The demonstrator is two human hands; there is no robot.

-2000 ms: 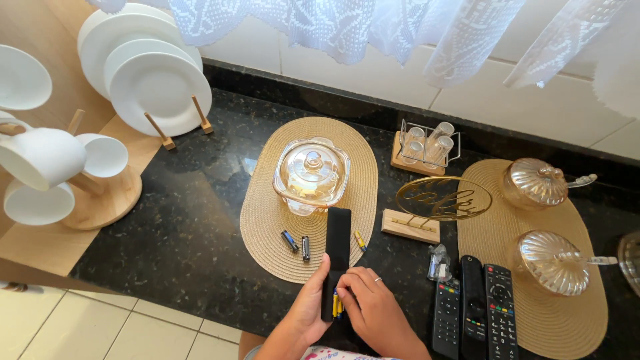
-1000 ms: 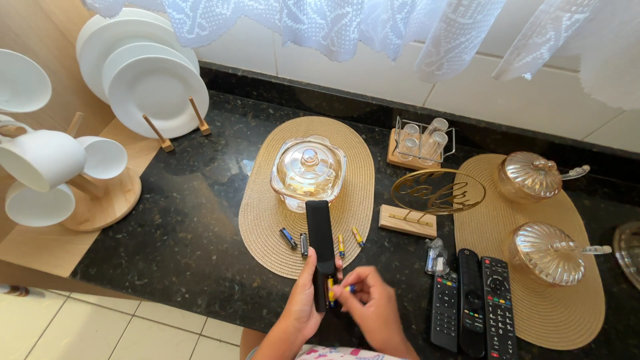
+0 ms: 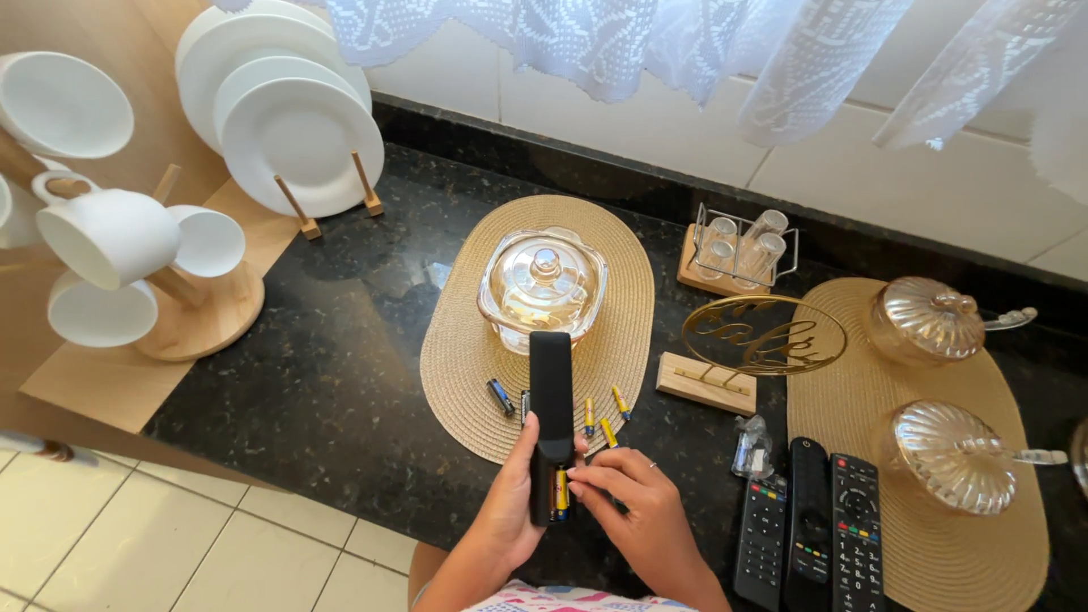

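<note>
My left hand [image 3: 508, 501] holds a black remote control [image 3: 552, 391] back side up, with its battery compartment uncovered. A yellow AAA-size battery [image 3: 561, 493] lies in the compartment. The fingertips of my right hand [image 3: 625, 501] touch the compartment's right edge; whether they pinch anything cannot be told. Several yellow batteries [image 3: 589, 416] lie on the woven oval placemat [image 3: 459, 374] right of the remote. Left of it lie a dark battery [image 3: 501, 397] and another one partly hidden behind the remote. A lidded amber glass dish [image 3: 544, 285] stands on the placemat beyond the remote.
Several remotes [image 3: 812, 527] and a small clear plastic packet [image 3: 752, 446] lie at right. Near them stand a sign on a wooden base [image 3: 705, 382], a rack of small glasses [image 3: 738, 255] and two lidded glass bowls [image 3: 926, 319]. White plates [image 3: 302, 144] and a mug tree [image 3: 212, 314] stand left.
One more yellow battery lies on the placemat near my right hand than a second ago. My right hand has come back against the remote's compartment.
</note>
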